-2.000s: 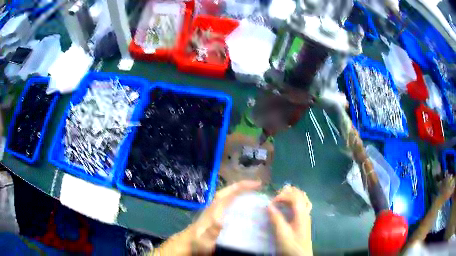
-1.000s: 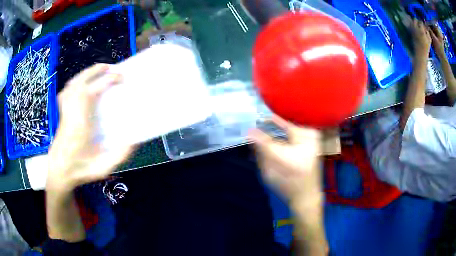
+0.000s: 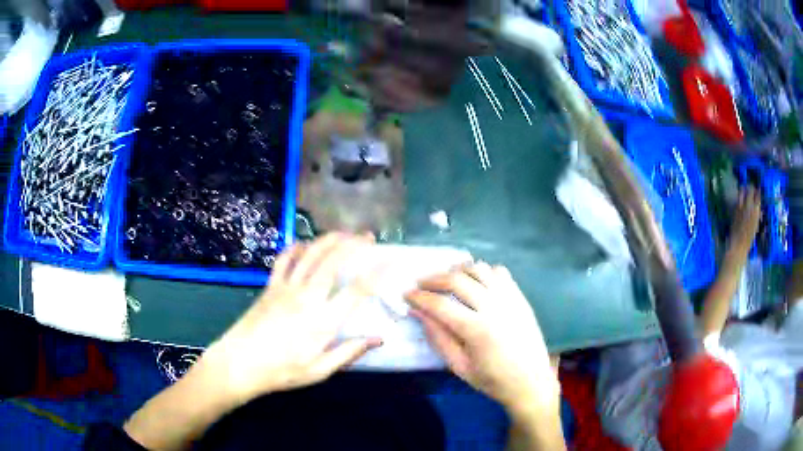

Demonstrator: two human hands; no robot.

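A whitish, partly see-through flat box (image 3: 396, 343) lies at the bench's front edge, blurred; its contents cannot be made out. My left hand (image 3: 304, 308) grips its left side, fingers along the far edge and thumb over the near part. My right hand (image 3: 480, 326) is at its right side, fingers curled over the top; whether they pinch anything is hidden. Beyond it stands the small silvery fixture block (image 3: 361, 158) on the brown press base (image 3: 339, 207).
A blue tray of rings (image 3: 304, 132) and a blue tray of rods (image 3: 11, 211) are left. The press lever (image 3: 629, 194) with red ball knob (image 3: 700, 403) is right. Loose rods (image 3: 477, 136) lie behind. A white pad (image 3: 79, 302) is front left. Another person's arm (image 3: 735, 264) shows right.
A white rectangular piece held up by my left hand a second ago is now down at the box. My right hand has left the lever knob's side and come to the box. The knob appears farther right.
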